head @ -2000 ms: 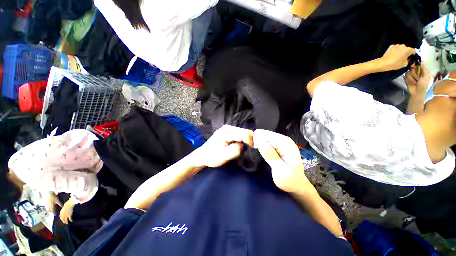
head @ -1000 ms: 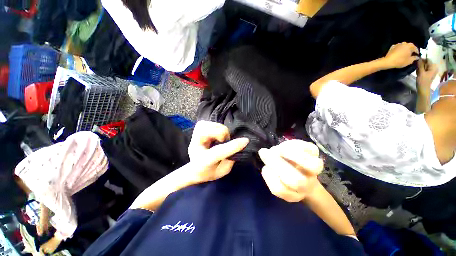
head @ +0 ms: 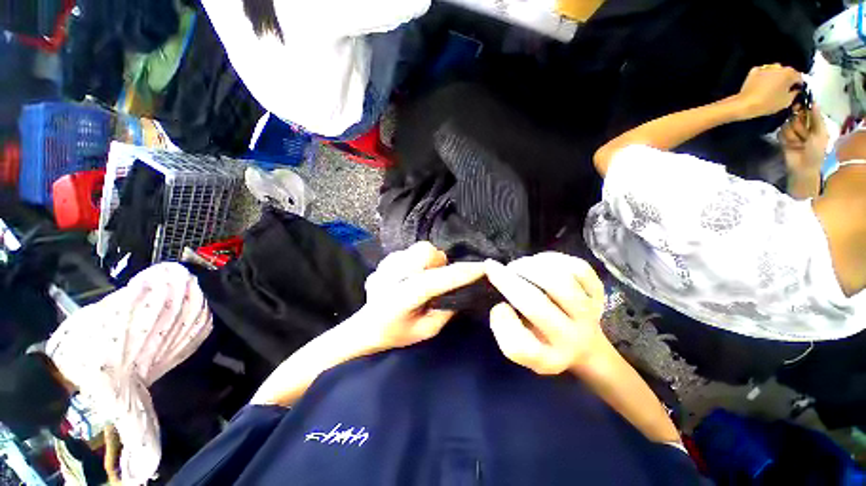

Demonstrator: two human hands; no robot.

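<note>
A black garment (head: 480, 195) with a finely striped grey-black part lies in front of me and runs up to my hands. My left hand (head: 408, 296) is closed on its dark fold, with thumb and forefinger pointing right. My right hand (head: 549, 311) is beside it, with curled fingers. Its fingertips meet the left fingertips at the garment's near edge. Whether the right fingertips pinch cloth or a thread is too small to tell. No tool shows in either hand.
A grey basket (head: 195, 204) with dark cloth, a blue basket (head: 65, 147) and a red container (head: 76, 199) stand left. A black cloth pile (head: 285, 285) is at left. People in white tops sit ahead and right; one in a pink patterned top (head: 142, 327) is left.
A second ago my hands were apart at the fingertips; now the fingertips meet. My right hand has moved slightly up and left. The striped cloth has stayed nearly in place.
</note>
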